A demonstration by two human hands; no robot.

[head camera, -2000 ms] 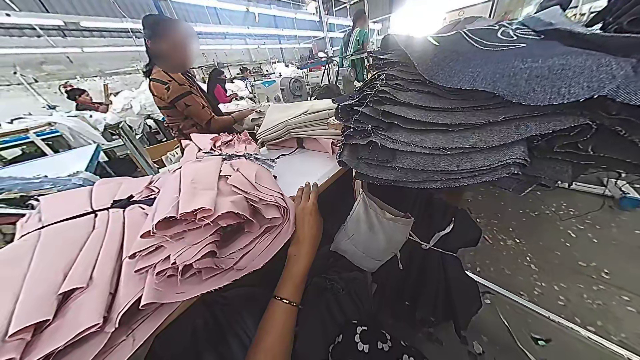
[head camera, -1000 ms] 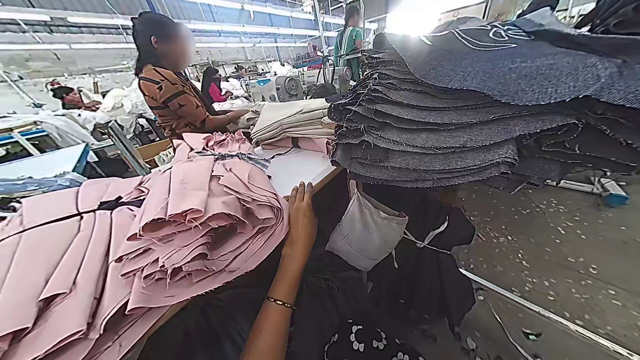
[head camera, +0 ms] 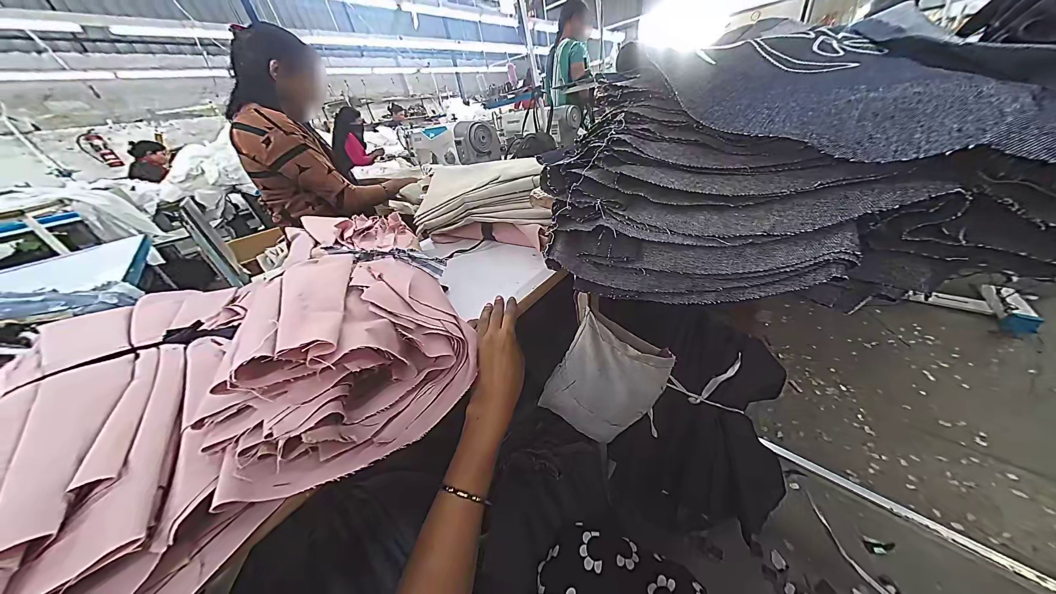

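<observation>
My left hand (head camera: 498,355) rests on the wooden edge of a white-topped table (head camera: 495,271), its fingers extended and holding nothing. Directly left of it lies a thick folded bundle of pink cut fabric pieces (head camera: 330,371) with frayed edges; a dark strip ties the pink pieces farther left. A bracelet circles my left wrist. My right hand is out of view. To the right, above hand level, a tall stack of dark grey denim pieces (head camera: 709,214) overhangs. A pale cloth pouch (head camera: 609,375) hangs below that stack.
Cream folded fabric (head camera: 478,194) lies at the table's far end, near a person (head camera: 289,140) in a patterned orange top. Sewing machines (head camera: 458,142) and other people are behind. Dark cloth (head camera: 693,429) hangs beside the pouch. Scraps dot the floor (head camera: 924,412) at right.
My left hand stays at the table edge beside the pink bundle. The person in the orange top has turned the head from facing more toward me to a side view.
</observation>
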